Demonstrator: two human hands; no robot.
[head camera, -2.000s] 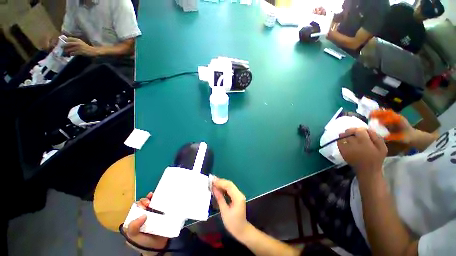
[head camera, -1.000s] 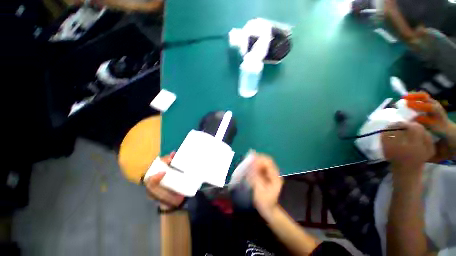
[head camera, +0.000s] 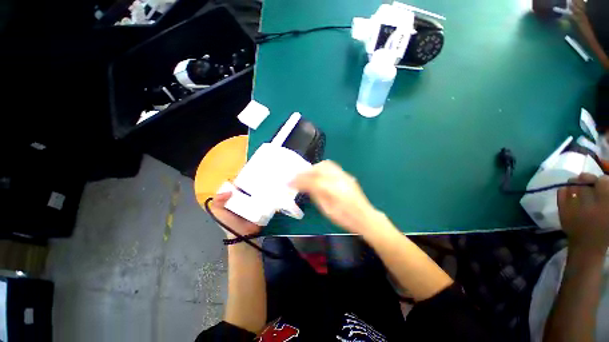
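Observation:
A security camera (head camera: 270, 170) with a white housing and black head is held at the table's near left corner, its head over the green top. My left hand (head camera: 235, 217) grips its white bracket end from below. A white antenna (head camera: 287, 130) points up beside the head. My right hand (head camera: 334, 197), blurred, is at the housing's right side with bent fingers. A white wipe seems pinched there, hard to tell from the housing. A black cable (head camera: 224, 228) loops over my left wrist.
A squeeze bottle (head camera: 375, 90) stands before another camera (head camera: 407, 40) on the green table (head camera: 427, 167). A white pad (head camera: 254, 115) lies at the left edge. A yellow stool (head camera: 217, 167) and black bin (head camera: 140, 80) are left. A person's hand (head camera: 582, 207) holds a camera at right.
The view has shifted right and down. My right hand, holding the wipe away from the camera one second ago, is now back against the housing. The camera in my left hand has turned slightly.

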